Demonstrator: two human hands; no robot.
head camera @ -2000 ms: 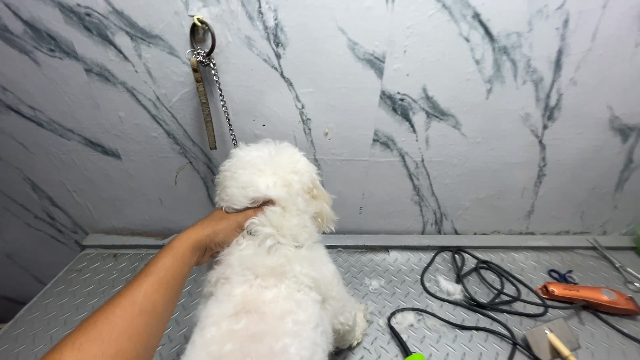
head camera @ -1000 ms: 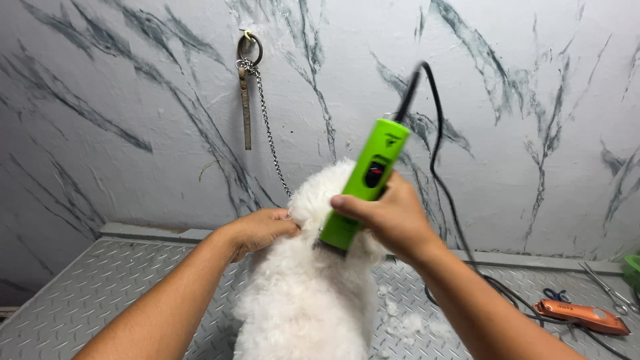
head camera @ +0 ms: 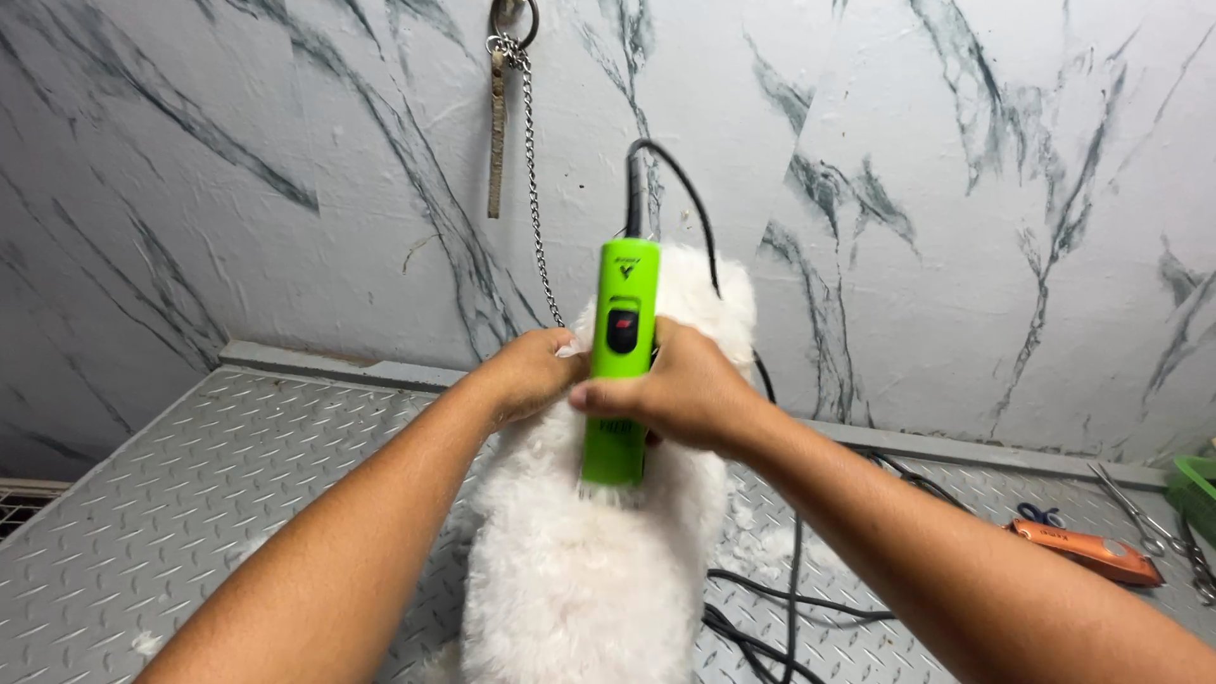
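Observation:
A white fluffy dog (head camera: 589,579) stands facing away on the diamond-plate metal table (head camera: 313,456). My right hand (head camera: 689,389) grips a green electric clipper (head camera: 622,351), blade end down, with the blade against the fur of the upper back. The clipper's black cord loops up and over from its top. My left hand (head camera: 537,375) is at the left side of the dog's neck, its fingertips partly hidden by fur and the clipper; some of the coat seems pinched there. The dog's head is partly hidden behind the clipper.
A metal chain (head camera: 535,180) hangs from a ring on the marbled wall, running down to the dog. At right lie an orange clipper (head camera: 1088,553), scissors (head camera: 1135,513) and a green basket (head camera: 1192,489). Black cable (head camera: 760,636) coils by the dog; cut fur tufts lie about.
Two seconds ago only my left hand was on the dog's neck. My right hand then appeared with the green clipper, and its blade has since moved down from the neck area to the upper back.

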